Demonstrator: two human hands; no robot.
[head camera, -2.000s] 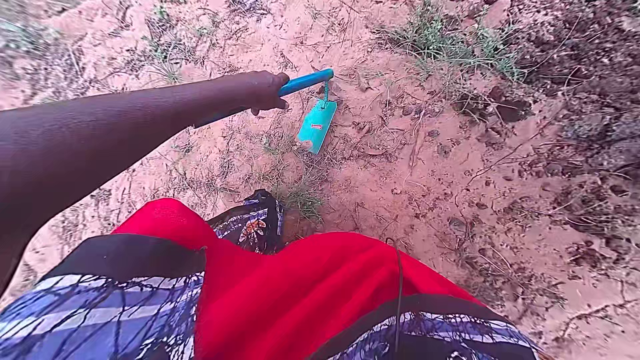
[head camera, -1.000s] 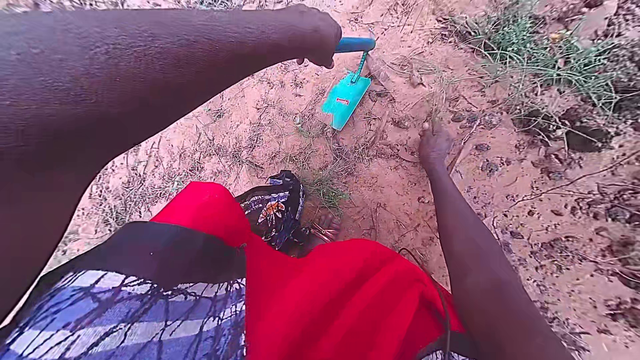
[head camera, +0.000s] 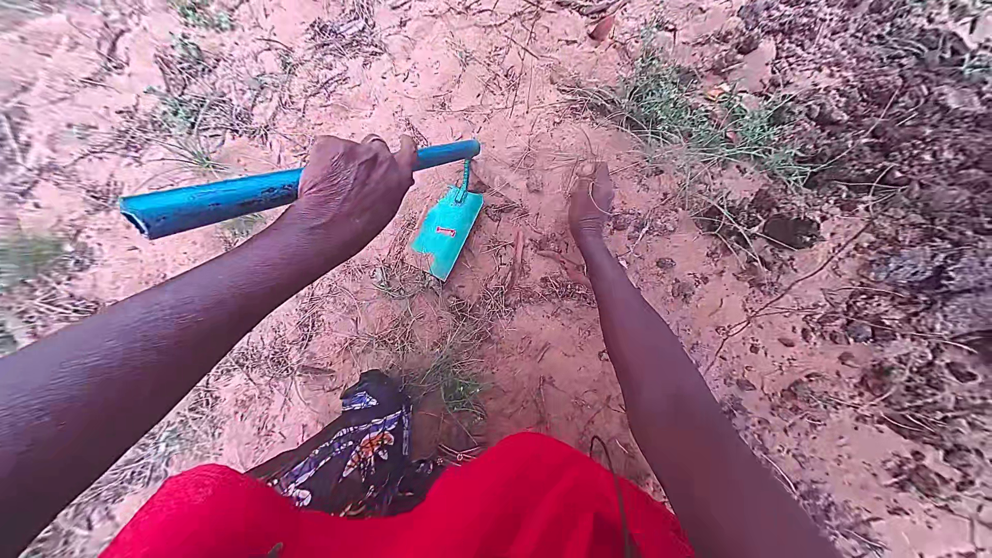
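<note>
My left hand (head camera: 353, 182) is closed around the blue tubular handle (head camera: 217, 203) of a hoe, whose far end points to the right. From that end a thin neck runs down to the turquoise metal hoe blade (head camera: 448, 232), which bears a small red label and lies over the sandy soil. To the right of the blade, my right hand (head camera: 591, 198) is low over the ground with thin dry stalks (head camera: 601, 182) at its fingers. Whether the fingers grip them I cannot tell.
A green grass tuft (head camera: 682, 116) grows beyond my right hand. Dark, clumpy soil (head camera: 914, 194) spreads along the right side, with a long thin twig (head camera: 798, 291) before it. Red cloth (head camera: 535, 496) and dark patterned cloth (head camera: 364, 449) cover my legs at the bottom.
My right arm, not in view two seconds ago, has come in from the lower right and reaches to the ground. My left hand still holds the hoe, whose handle now shows on both sides of it.
</note>
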